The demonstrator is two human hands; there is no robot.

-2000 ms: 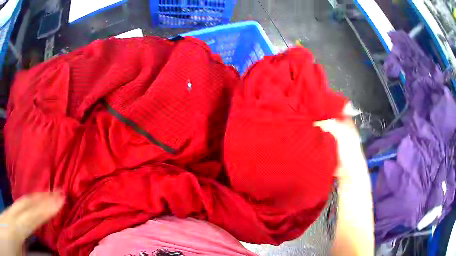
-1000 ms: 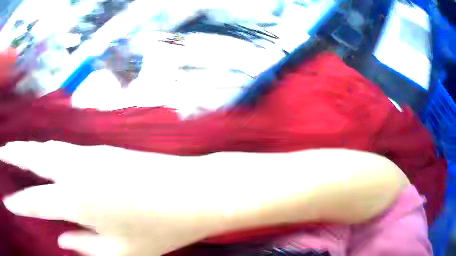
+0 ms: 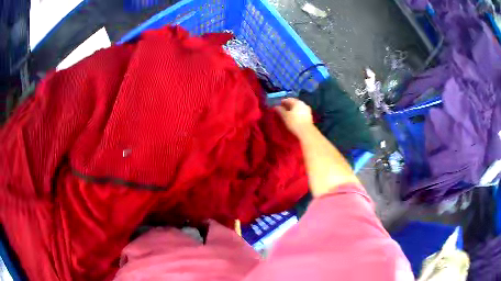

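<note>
A large heap of red garments (image 3: 148,110) fills the left and middle of the view, with finely ribbed panels on top. A dark narrow tape (image 3: 118,181) lies across the lower part of a ribbed panel, with a small white label (image 3: 127,153) above it. My right hand (image 3: 297,114) is at the right edge of the heap, beside the blue crate's edge; its fingertips are partly hidden, and I cannot tell whether they grip the cloth. My left hand is not in view.
A blue perforated crate (image 3: 280,41) stands behind the red heap, with pale scraps inside. Dark green cloth (image 3: 340,118) hangs at its right side. Purple garments (image 3: 461,115) lie over another blue crate (image 3: 409,131) at the right. Scraps litter the grey floor (image 3: 351,33).
After a blurred view with a forearm across the white table, the view is back over the crates. My right hand is now at the heap's right edge, and the raised red bundle is down.
</note>
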